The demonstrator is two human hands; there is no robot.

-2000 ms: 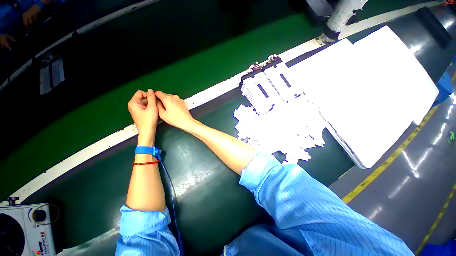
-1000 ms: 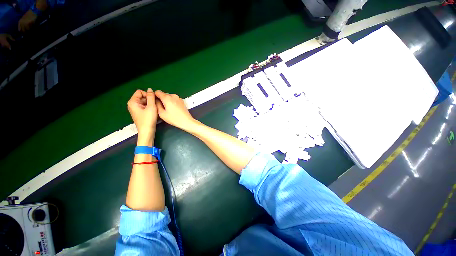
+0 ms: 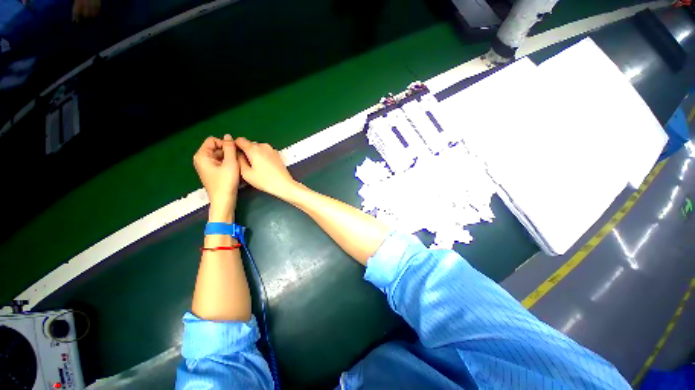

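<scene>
My left hand (image 3: 219,166) and my right hand (image 3: 261,164) rest together at the white edge rail (image 3: 164,210) of the green belt. The fingers of both hands are curled and their fingertips meet. No object shows in either hand. A blue wrist strap (image 3: 222,228) with a thin cord and a red bracelet (image 3: 221,247) are on my left wrist.
Right of my hands lie a heap of white pieces (image 3: 427,199), white battery stacks (image 3: 390,141) and large white sheets (image 3: 568,152). An air blower (image 3: 57,358) stands lower left. A unit (image 3: 62,123) lies across the belt at upper left. A pole (image 3: 522,27) stands behind.
The unit at upper left has moved a little to the left and down. The other person's hands at the top left have shifted. My hands have hardly moved.
</scene>
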